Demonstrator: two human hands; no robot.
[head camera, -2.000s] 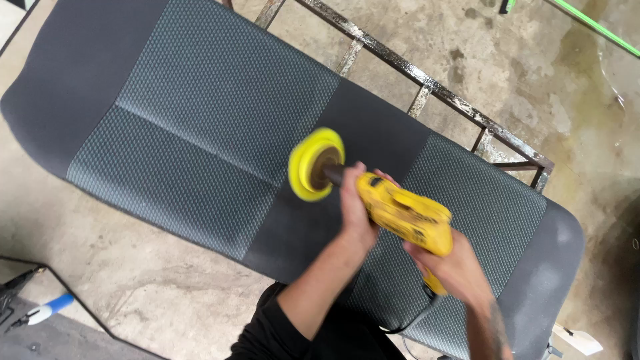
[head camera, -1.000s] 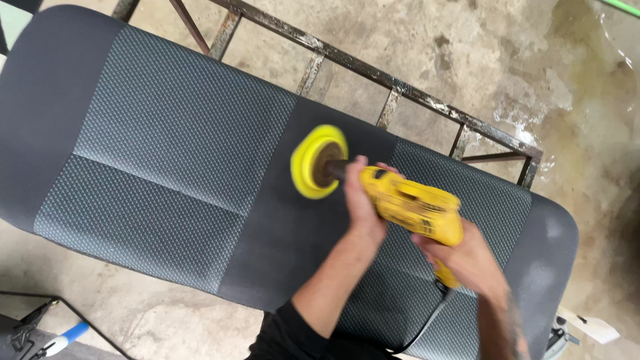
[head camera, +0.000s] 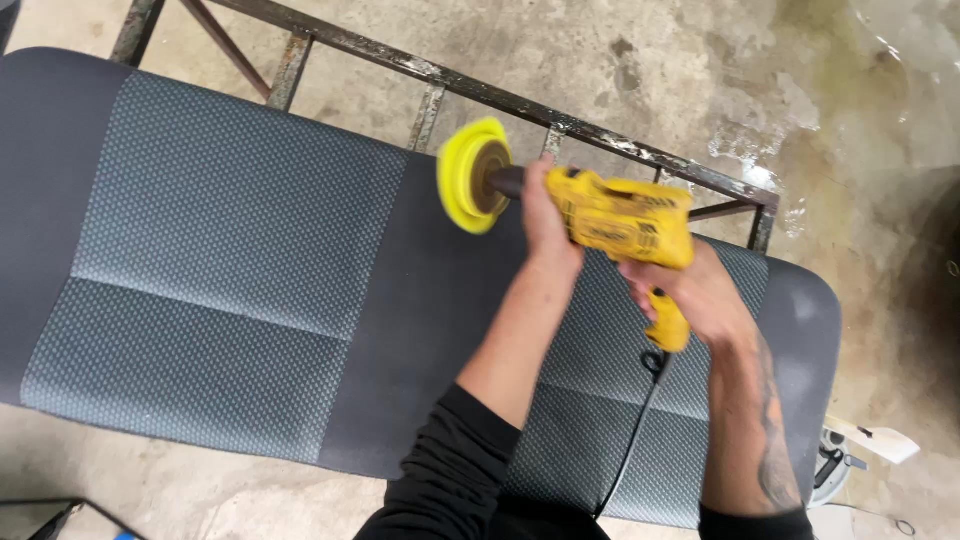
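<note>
A yellow corded power drill (head camera: 622, 217) carries a bright yellow round brush or pad (head camera: 474, 176) on its front, blurred by motion. My left hand (head camera: 549, 214) is closed round the drill's dark front end, just behind the brush. Around the rear grip is my right hand (head camera: 686, 289); the trigger is hidden. The brush is over the upper part of the plain dark middle strip of an upholstered vehicle bench seat (head camera: 232, 217), near its far edge; whether it touches the fabric I cannot tell. A black cord (head camera: 634, 442) runs down from the grip across the seat.
A worn metal frame (head camera: 480, 90) extends past the seat's far edge, above a stained, partly wet concrete floor (head camera: 675, 67). At the lower right, beside the seat, is a grey round object (head camera: 831, 469) with a white piece near it. A dark-edged item (head camera: 45, 517) is at the lower left.
The brush has moved toward the seat's far edge, with both hands still on the drill. The view has shifted somewhat.
</note>
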